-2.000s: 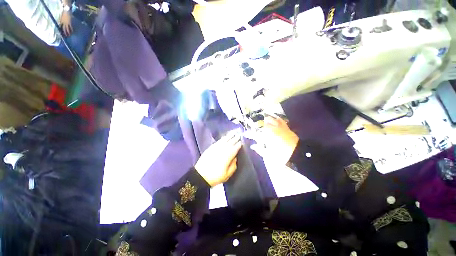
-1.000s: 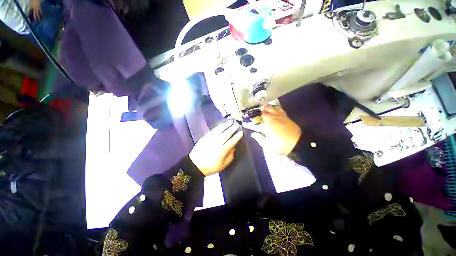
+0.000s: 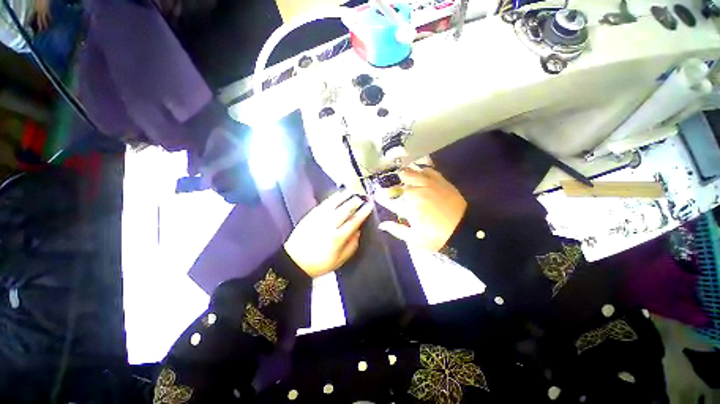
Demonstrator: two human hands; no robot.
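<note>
The black strip runs from the lap up to the needle area, lying along purple fabric. My left hand lies flat on the cloth left of the strip, fingertips close to the presser foot. My right hand is at the right of the presser foot, fingers bent beside it, thumb pointing at the strip. Both hands rest on the cloth; whether the fingers pinch it cannot be told. The cream-white sewing machine stands over the work. More purple fabric lies under its arm.
The lamp glare is left of the needle. Bunched purple pieces lie at the table's far left. A tan wooden strip lies right of the arm. A turquoise basket is at the right edge, a dark heap at the left.
The view has shifted, so the machine and table appear larger and further left than two seconds ago. Both hands remain beside the presser foot, with only small finger changes.
</note>
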